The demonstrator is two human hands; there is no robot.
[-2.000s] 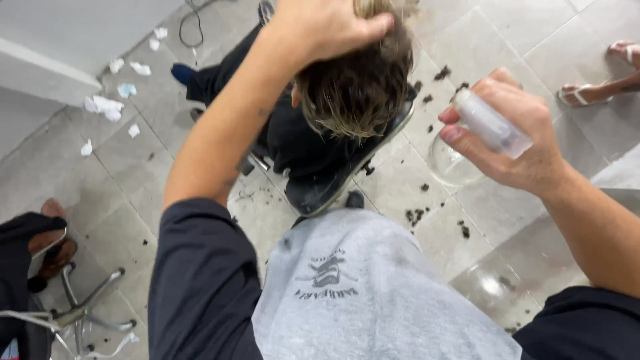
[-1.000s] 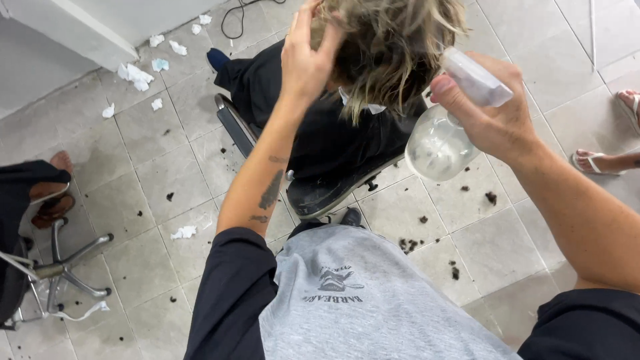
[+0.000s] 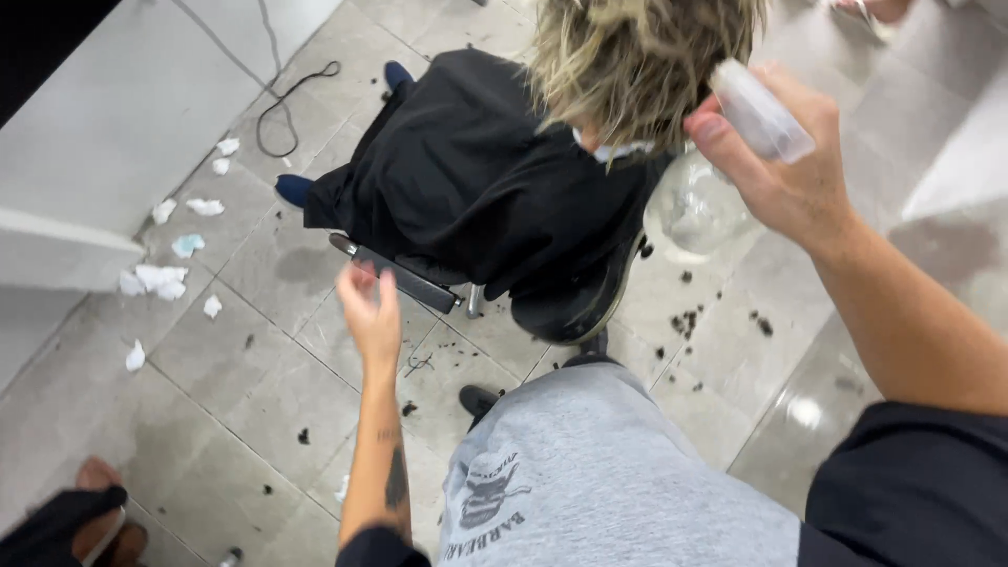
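A clear spray bottle [image 3: 697,205] with a whitish translucent head is gripped in my right hand [image 3: 795,157], close beside the seated person's blond-streaked hair [image 3: 646,71]. My left hand [image 3: 370,303] holds nothing; its fingers are apart, near the chair's black armrest [image 3: 405,276], and whether they touch it cannot be told. A black cape [image 3: 465,165] covers the seated person, with a white strip at the neck. The person's face is hidden from this angle.
Dark hair clippings [image 3: 685,323] and crumpled white tissues [image 3: 161,281] lie on the tiled floor. A black cable [image 3: 277,126] loops near the wall. Another person's foot [image 3: 98,472] shows at lower left, and a sandalled foot [image 3: 874,12] at upper right.
My left hand has left the person's hair and moved down and left to beside the armrest. My right hand still holds the spray bottle near the head.
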